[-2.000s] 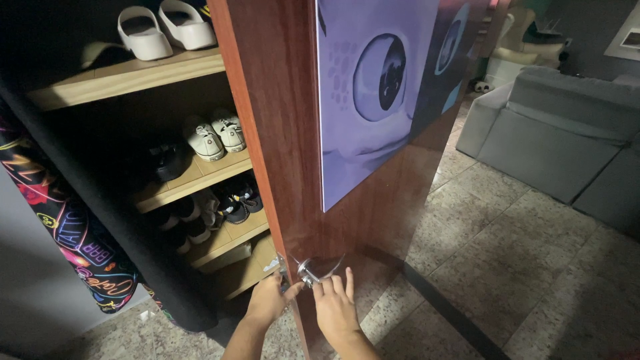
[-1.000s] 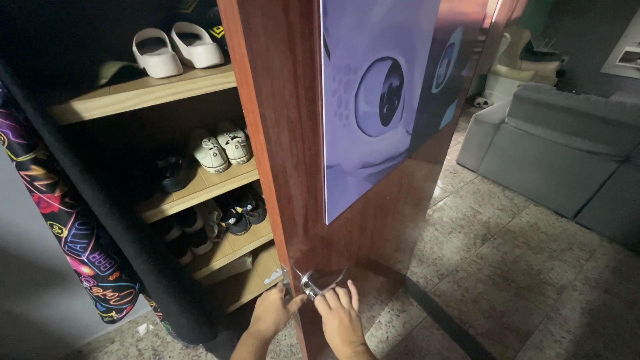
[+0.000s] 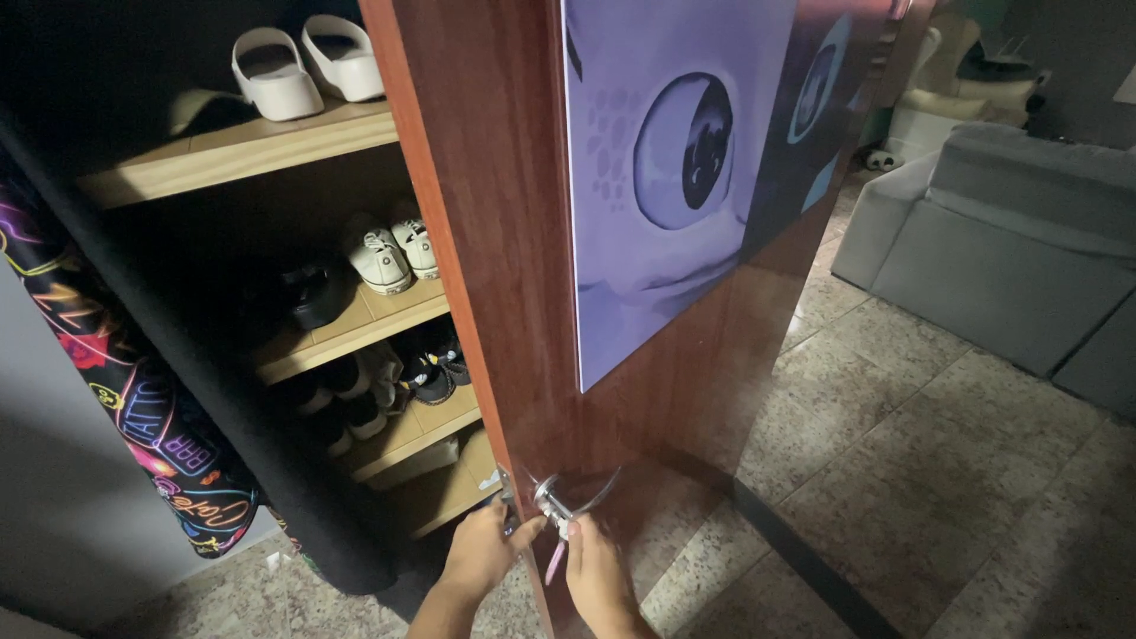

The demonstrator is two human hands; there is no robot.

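A reddish-brown wooden door [image 3: 524, 213] stands ajar in front of me, with a purple picture panel [image 3: 683, 177] on its face. Low on it is a metal lock cylinder with a handle [image 3: 552, 499]. My right hand [image 3: 599, 568] pinches a small metal piece at this lock; a pinkish strip [image 3: 555, 562] hangs below. What the piece is, I cannot tell, though it looks like a key. My left hand [image 3: 484, 550] is at the door's edge, beside the latch plate, its thumb toward the lock. Whether its fingers grip the edge is partly hidden.
Left of the door, wooden shelves [image 3: 266, 151] hold white clogs [image 3: 280, 75], white sneakers [image 3: 382, 257] and several dark shoes. Black cloth [image 3: 204, 355] and a neon-patterned cloth [image 3: 169, 444] hang at the far left. A grey sofa [image 3: 994, 231] stands at the right on the tiled floor.
My right hand has shifted from over the door handle to just below it, and a pinkish strip now shows there. My left hand stays at the door's edge.
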